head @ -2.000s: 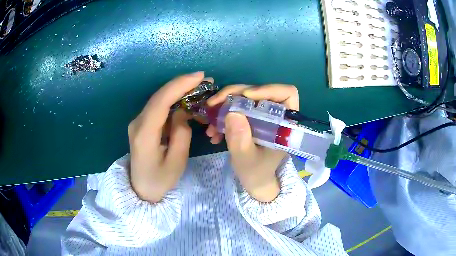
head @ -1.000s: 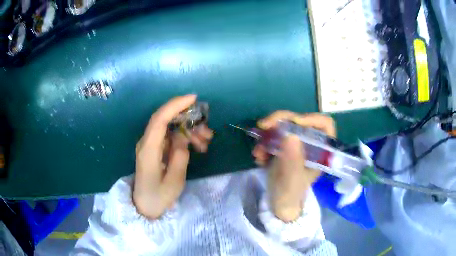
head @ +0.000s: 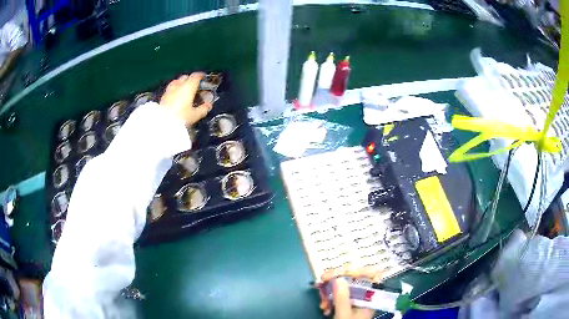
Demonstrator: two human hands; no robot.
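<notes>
My left hand (head: 184, 98) reaches to the far right corner of the black case tray (head: 218, 215), its fingers around a round watch case (head: 207, 95) there. Several rows of round silver cases sit in the tray, some hidden by my sleeve. My right hand (head: 343, 296) is at the bottom, partly cut off by the frame edge. It holds the glue dispensing syringe (head: 363, 294), with a red band and a green end cap (head: 404, 303), near the front edge of the cream parts board (head: 337, 212).
The black dispenser controller (head: 415, 180) stands right of the board. Two white bottles (head: 308, 80) and a red bottle (head: 340, 77) stand behind, near a metal upright (head: 274, 56). A yellow strap (head: 499, 134) holds tubes at right. A small parts pile (head: 133, 293) lies front left.
The view has swung up to the tray and bottles. My left hand has gone from in front of me to the tray's far corner with the case. My right hand still holds the syringe, lower in view.
</notes>
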